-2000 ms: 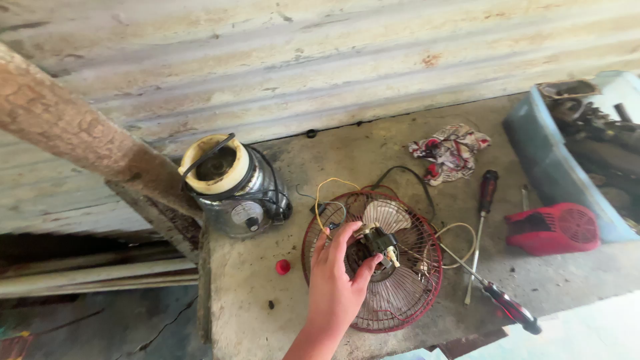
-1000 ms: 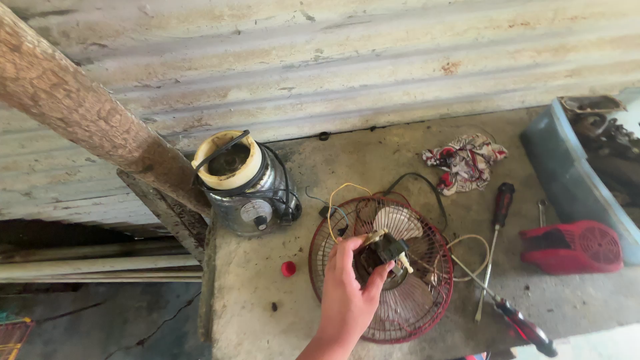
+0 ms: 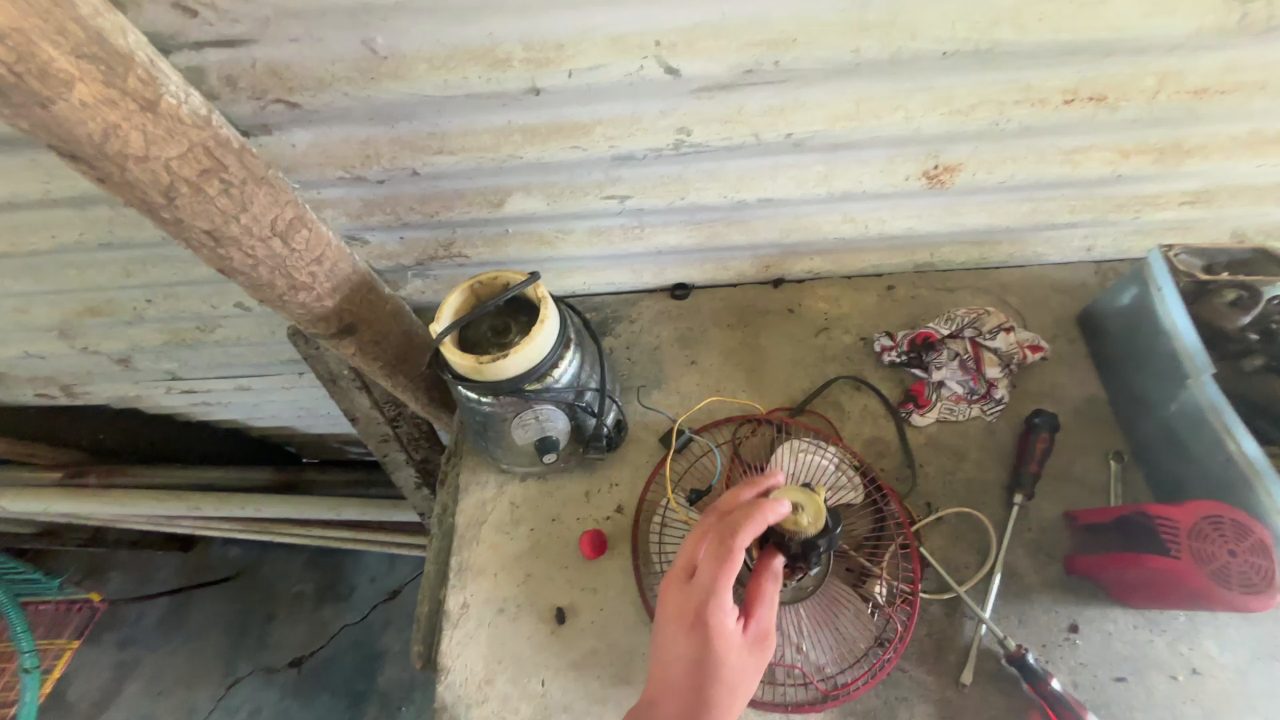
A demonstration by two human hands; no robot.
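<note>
A fan with a red wire guard (image 3: 905,640) and pale blades lies on the concrete bench. At its centre is a small motor assembly (image 3: 815,540) with a cream-coloured round gear part (image 3: 802,512) on top. One bare hand, seemingly my left hand (image 3: 715,600), has its thumb and fingers around this assembly; whether the fingers press on it or only touch it is hard to tell. Yellow, blue and black wires (image 3: 715,402) run out over the guard's upper edge. The other hand is out of the frame.
A blender base (image 3: 530,430) with a coiled cord stands back left by a wooden post (image 3: 230,210). Rightward lie a stained cloth (image 3: 965,368), two screwdrivers (image 3: 1035,450), a wrench (image 3: 1116,478), a red plastic housing (image 3: 1170,555) and a blue bin (image 3: 1150,370) of parts. A red cap (image 3: 592,544) is left of the fan.
The motor part at the fan's centre has turned or tilted under the hand; its cream-coloured round part now faces up. The hand stays at the fan's centre.
</note>
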